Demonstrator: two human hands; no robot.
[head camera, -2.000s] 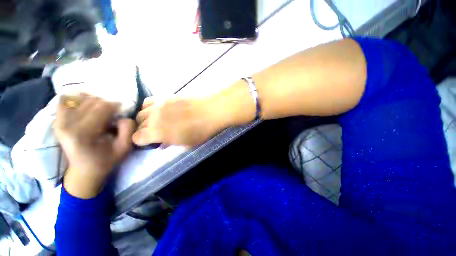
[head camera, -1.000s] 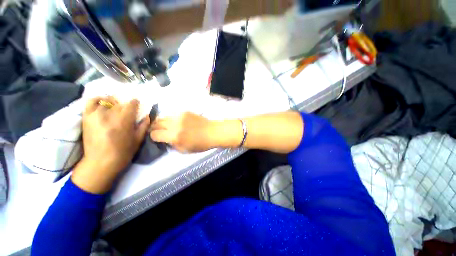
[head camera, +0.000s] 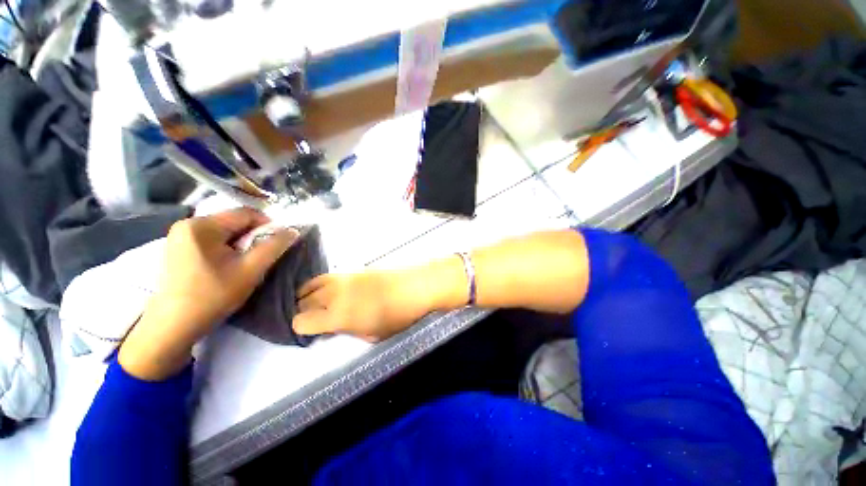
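Observation:
Dark grey cloth (head camera: 275, 302) lies on the white table in front of the needle area (head camera: 306, 180), with white quilted cloth (head camera: 114, 294) beside and under my left wrist. My left hand (head camera: 211, 271) pinches the edge of the cloth between thumb and fingers, just in front of the presser foot. My right hand (head camera: 347, 306) holds the dark grey cloth by its right side, fingertips on it. The exact layers under my left fingers are hidden.
The sewing machine head (head camera: 366, 71) spans the top. A smartphone (head camera: 448, 159) lies behind my right hand. Orange snips (head camera: 600, 144) and red-yellow scissors (head camera: 707, 106) lie far right. Dark cloth (head camera: 798, 161) and white checked cloth (head camera: 807, 332) are heaped at right.
The view has shifted, showing more of the machine. More dark grey cloth now shows between my hands, and my left thumb is extended along the cloth edge near the foot.

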